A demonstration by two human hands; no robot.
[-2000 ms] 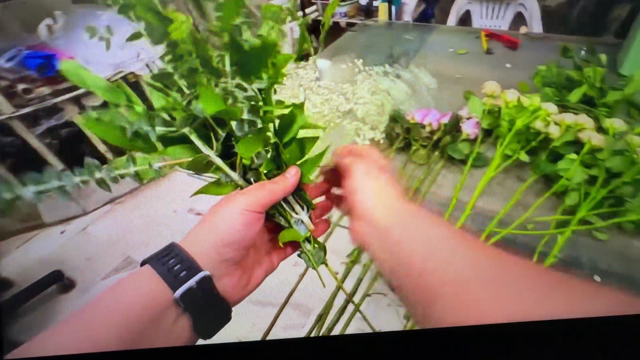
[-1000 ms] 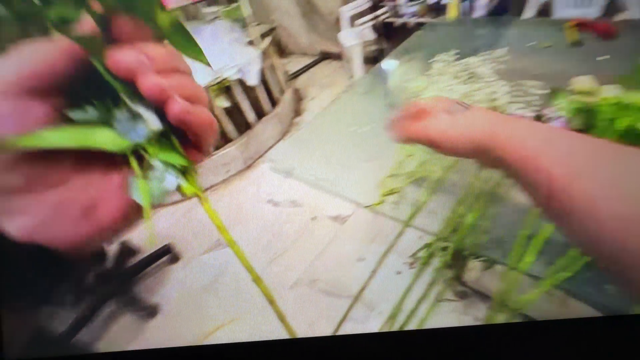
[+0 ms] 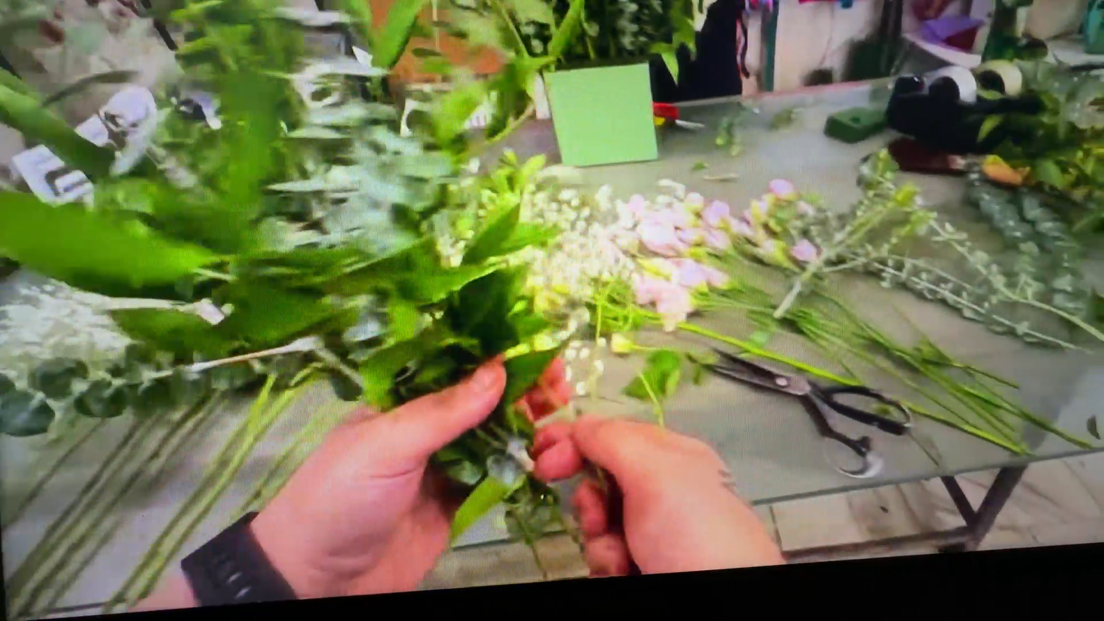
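My left hand [image 3: 371, 483], with a black watch strap [image 3: 235, 561] at the wrist, is closed around the stems of a leafy green bunch [image 3: 483, 319] that includes eucalyptus. Touching the bunch from the right, my right hand [image 3: 638, 483] pinches a thin stem between thumb and fingers. White baby's breath [image 3: 569, 259] shows just behind the leaves; whether all of it lies on the table is unclear. Pink flowers [image 3: 673, 233] lie beyond my right hand. Black-handled scissors [image 3: 806, 397] rest on the table to the right, blades partly apart.
The glass-topped table [image 3: 914, 448] has its front edge near my right hand. Cut stems [image 3: 931, 379] and eucalyptus sprigs [image 3: 966, 285] lie on the right. A light green block or box [image 3: 602, 114] stands behind, and tape rolls [image 3: 953, 84] sit at the back right. More stems [image 3: 172, 492] lie at left.
The view has swung widely. My right hand, reaching over the table away from the bunch one second ago, is back at the bunch beside my left hand. My left hand still holds the greenery.
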